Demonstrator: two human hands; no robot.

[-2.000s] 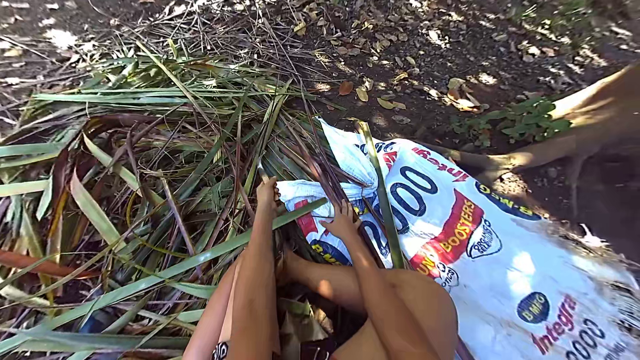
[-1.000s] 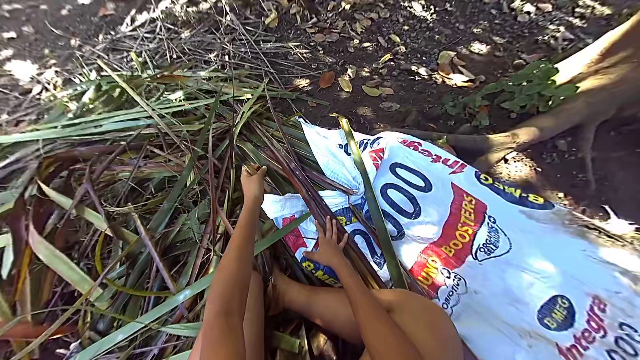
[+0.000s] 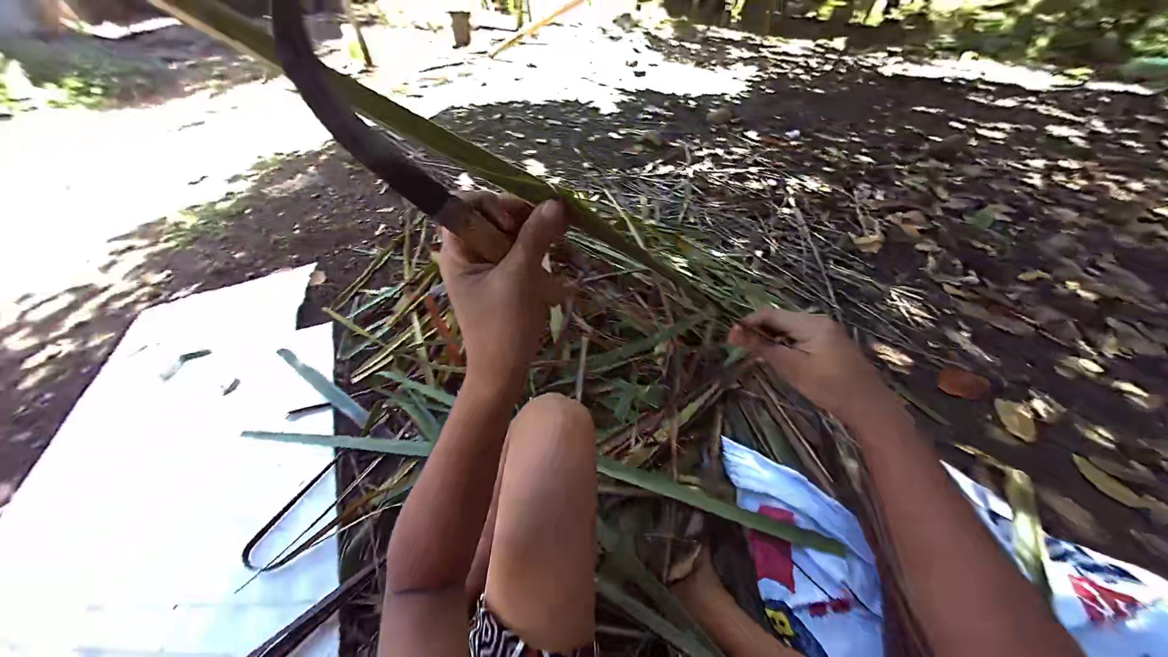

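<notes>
My left hand (image 3: 502, 283) is closed round the wooden handle of a curved dark blade, a sickle (image 3: 356, 132), raised at upper left. A long green leaf strip (image 3: 456, 155) runs beside the blade and past my left thumb, sloping down towards my right hand. My right hand (image 3: 808, 356) pinches the lower part of leaf material, with its fingertips together; which strip it holds is partly hidden. Beneath both hands lies a heap of long green and brown leaves (image 3: 639, 392). My bent knee is between my forearms.
A white sheet (image 3: 182, 474) with leaf scraps lies on the left. At lower right are printed white woven sacks (image 3: 812, 538). Dry leaves (image 3: 963, 383) lie over shaded soil on the right; sunlit ground (image 3: 137, 164) is at upper left.
The view has swung up and left, bringing in the white sheet. My left hand is now raised with the sickle, and my right hand has left the sack and pinches leaf material.
</notes>
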